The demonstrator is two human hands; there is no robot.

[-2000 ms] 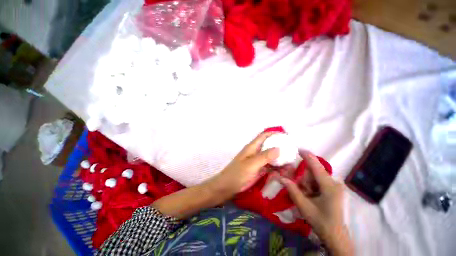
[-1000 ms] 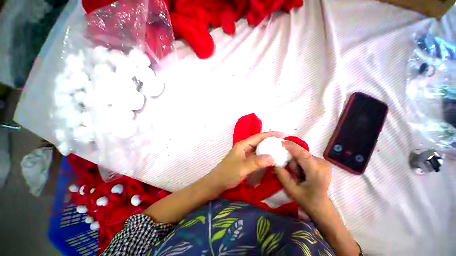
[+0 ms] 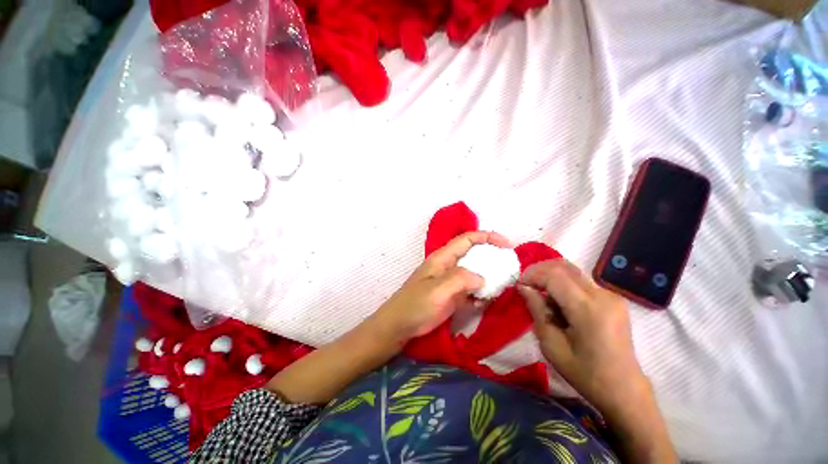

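A white pom-pom is held in my left hand between thumb and fingers, against a red plush piece. Two narrow red ends stick out beyond the hands on the white cloth. My right hand is at the pom-pom's right side, its thumb and fingertips pinched together. A needle or thread between them is too small to make out. Part of the red piece is hidden under the hands.
A clear bag of pom-poms lies left on the white cloth. A red plush heap is at the far side. A smartphone, shiny metallic item and clear bags lie right. A blue basket holds red pieces.
The view has shifted since the oldest frame. Since one second ago, my right hand has drawn slightly right from the pom-pom, while my left hand keeps holding it.
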